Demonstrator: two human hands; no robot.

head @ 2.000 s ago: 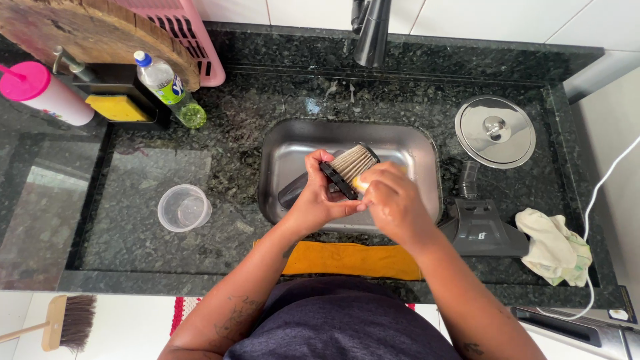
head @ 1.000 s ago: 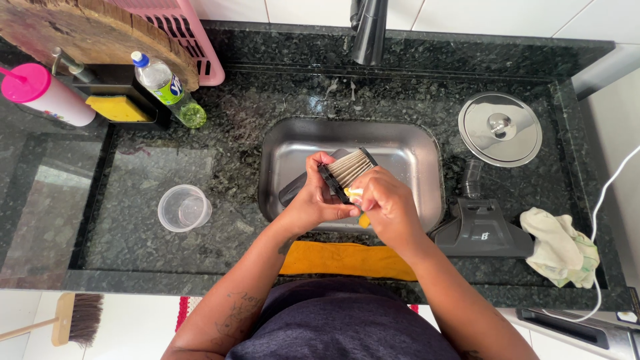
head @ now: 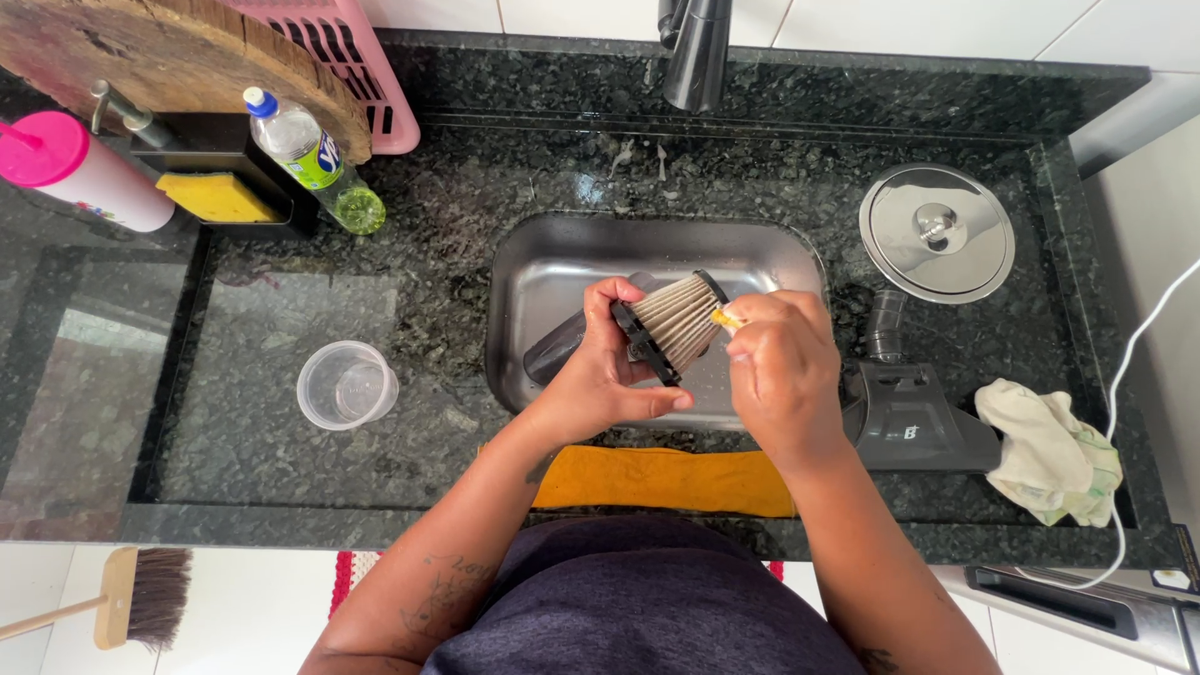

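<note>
My left hand [head: 600,370] holds a pleated vacuum cleaner filter [head: 677,323] by its black rim, tilted above the stainless steel sink [head: 525,272]. Pinched in my right hand [head: 783,370] is a small yellow sponge piece [head: 724,319], mostly hidden by the fingers and against the filter's narrow end. A dark plastic part [head: 555,349] lies in the sink behind my left hand. Right of the sink rests a dark grey vacuum cleaner part [head: 923,422], with a ribbed dark tube piece [head: 885,323] above it.
A black faucet [head: 698,56] hangs over the back edge. An orange cloth [head: 661,480] lies along the front. To the left stand a clear plastic tub [head: 348,384], a detergent bottle [head: 314,159] and a sponge holder [head: 281,192]. A steel lid [head: 937,234] and crumpled cloth [head: 1050,450] are right.
The sponge piece and my right hand have moved from near the filter's rim toward its narrow end. My left hand still holds the filter.
</note>
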